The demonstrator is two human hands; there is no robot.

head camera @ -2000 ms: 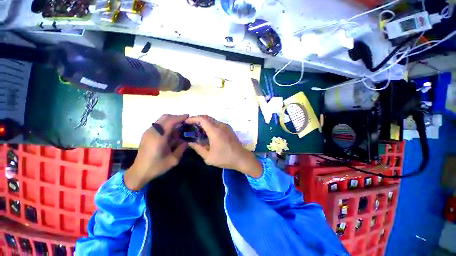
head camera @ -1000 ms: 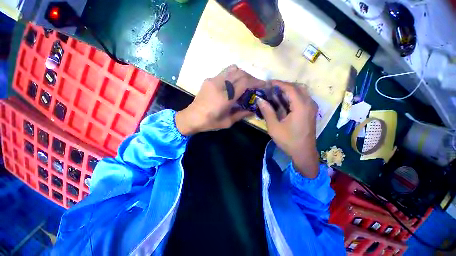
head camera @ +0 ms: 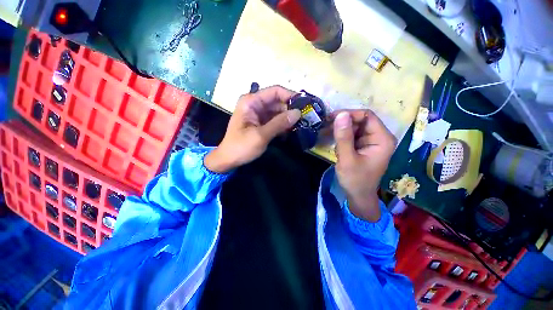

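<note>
My left hand (head camera: 264,124) holds a dark round watch case (head camera: 307,110) between thumb and fingers, above the front edge of the pale yellow board (head camera: 242,72). Its inside faces up and shows a silver rectangle with yellow tape, which looks like a battery. A dark, glossy piece (head camera: 308,138) hangs just below the case; its lower part blends with the dark clothing. My right hand (head camera: 361,142) is just right of the case, thumb raised and fingers curled. Whether its fingertips pinch a small part of the case cannot be told.
A spare battery (head camera: 377,59) and the nose of a large dark and red tool (head camera: 312,24) are on or over the board. Right are a tape roll (head camera: 452,160), white paper (head camera: 429,134) and a yellow lump (head camera: 404,186). Red trays (head camera: 121,130) stand left and lower right.
The view has turned since the oldest frame. Since one second ago, my right hand has moved right, off the case, and my left hand has opened the case's inside to view.
</note>
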